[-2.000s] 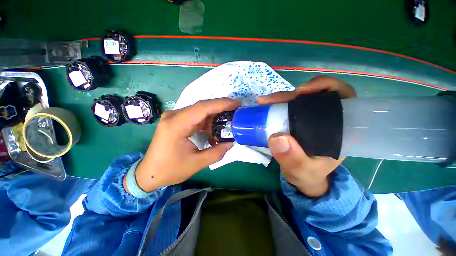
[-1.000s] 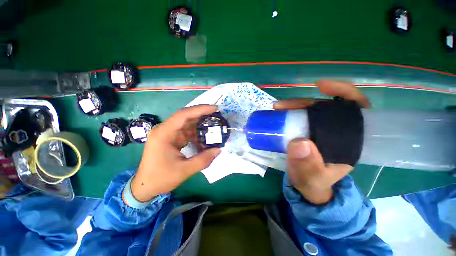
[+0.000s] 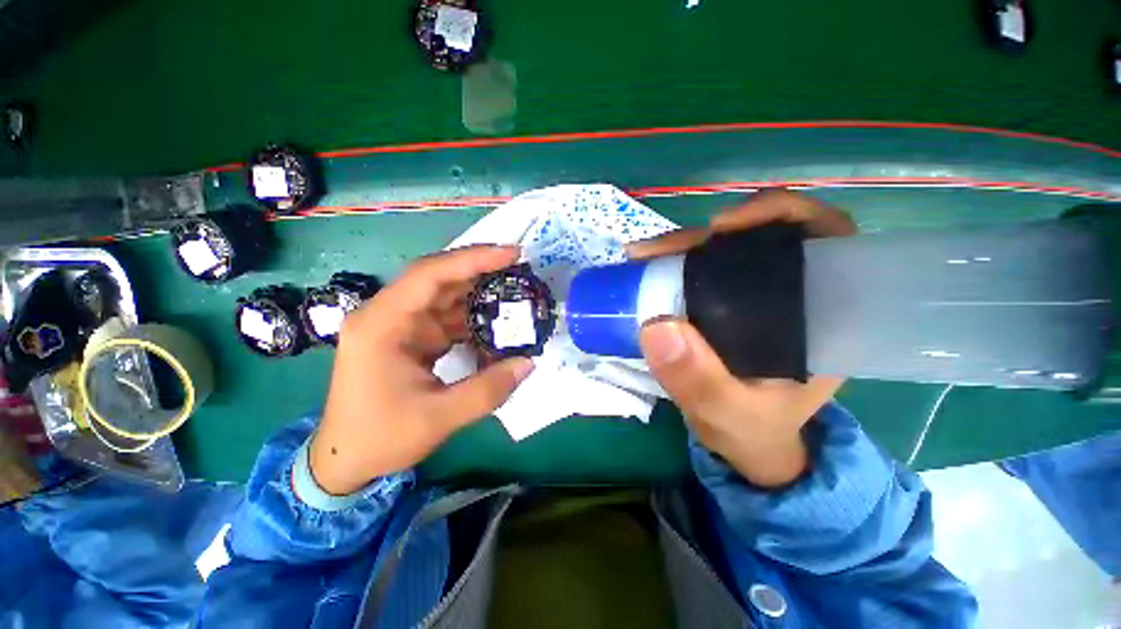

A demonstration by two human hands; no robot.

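My left hand [image 3: 400, 369] holds a small round black module [image 3: 511, 315] between thumb and fingers, its white square facing up. My right hand [image 3: 750, 406] is wrapped round the large dispensing syringe [image 3: 959, 301] at its black grip sleeve [image 3: 746, 301]. The syringe lies level, its blue front end [image 3: 604, 311] pointing left and close to the module's right edge. The needle is barely visible, so I cannot tell whether it touches. A white cloth with blue specks [image 3: 590, 227] lies under both hands.
Several modules stand at the left, one [image 3: 204, 248] near the guide rail [image 3: 68, 207]. More modules [image 3: 448, 30] are on the belt. A yellowish tape roll [image 3: 138, 391] sits at the shiny parts tray [image 3: 105, 261]. Blue sleeves show at both lower corners.
Since one second ago, the syringe has moved left and its blue end is nearer the module. Two seconds ago the blue end covered part of the module. The view has shifted slightly.
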